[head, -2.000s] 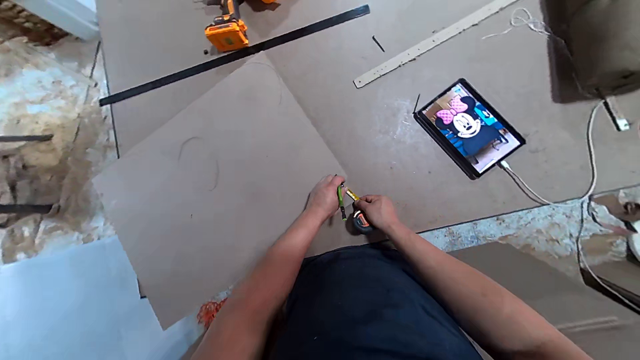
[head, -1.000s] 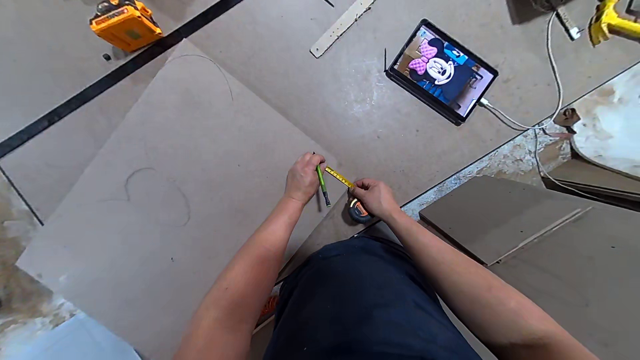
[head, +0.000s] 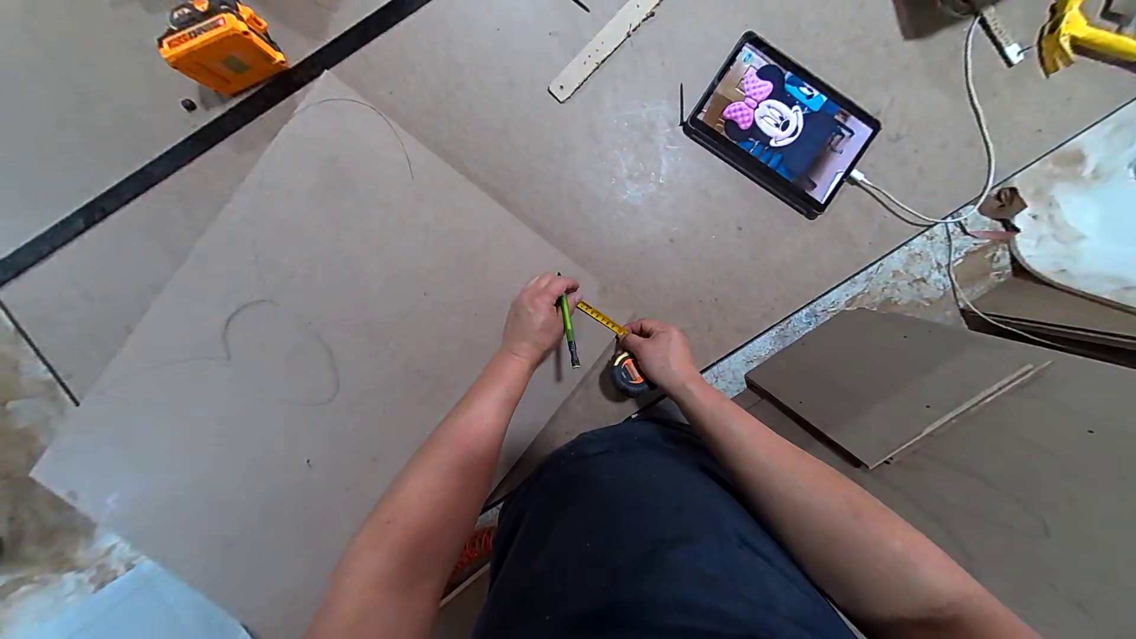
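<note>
My left hand (head: 536,316) holds a green pencil (head: 568,324) with a dark end, over the right part of a large brown board (head: 382,257). Its fingers also meet the far end of a yellow tape blade (head: 602,318). My right hand (head: 661,351) pinches the blade near the black and orange tape measure (head: 630,374), which sits beside the board's near edge. Curved pencil lines (head: 333,355) run over the board's left half, and another arc shows near its far corner.
A tablet (head: 785,124) showing a cartoon mouse head lies at upper right, with a white cable (head: 985,133) plugged in. Around are a pale strip (head: 603,49), a black straight bar (head: 169,169), an orange battery tool (head: 222,49), a yellow tool (head: 1083,35) and brown offcuts (head: 870,382).
The view has shifted and come closer. More tape blade shows between my hands than two seconds ago. The pencil stays in my left hand.
</note>
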